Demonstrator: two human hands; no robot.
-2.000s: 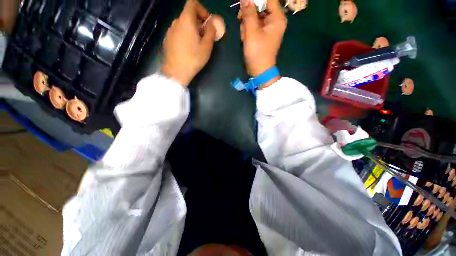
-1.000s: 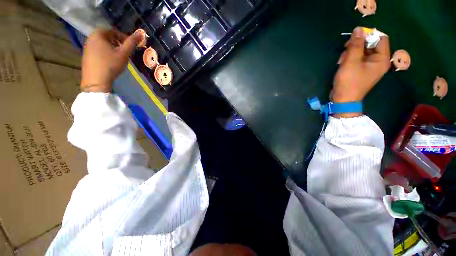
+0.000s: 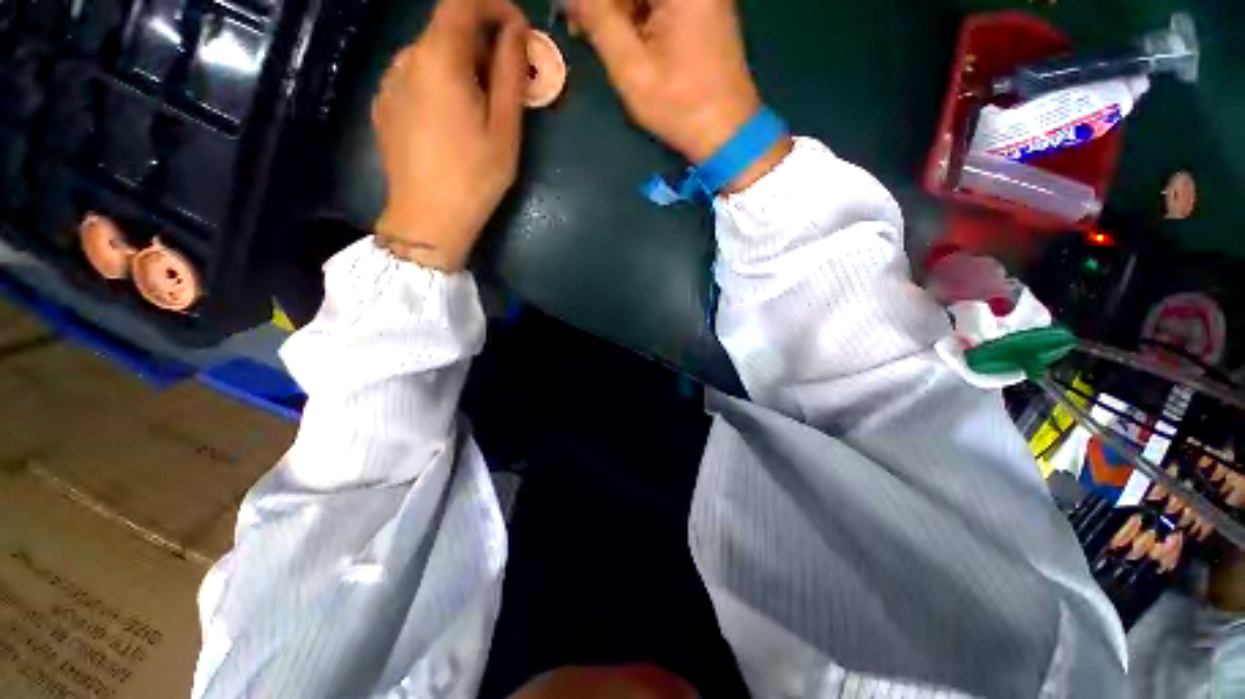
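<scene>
My left hand (image 3: 458, 130), near the top edge, holds a peach disc (image 3: 545, 71) upright at its fingertips, with a dark centre hole showing. My right hand (image 3: 679, 68), with a blue wrist band (image 3: 737, 153), is just right of the disc, blurred and partly cut off by the top edge. A small dark tip shows at its fingers; what it grips is mostly hidden. A black blister tray (image 3: 178, 123) lies at the left with two peach discs (image 3: 167, 277) at its near corner.
A red bin (image 3: 967, 82) at the right holds a printed tube (image 3: 1058, 120), a syringe (image 3: 1092, 64) and a clear barrel (image 3: 1031, 184). A green-ended tool (image 3: 1017, 352) lies by my right forearm. Another peach part (image 3: 1178, 194) lies beyond the bin. Cardboard (image 3: 82, 546) is at lower left.
My left hand has come from the tray corner to the bench with a disc; two discs remain there instead of three. My right hand is now close beside it. The view has shifted.
</scene>
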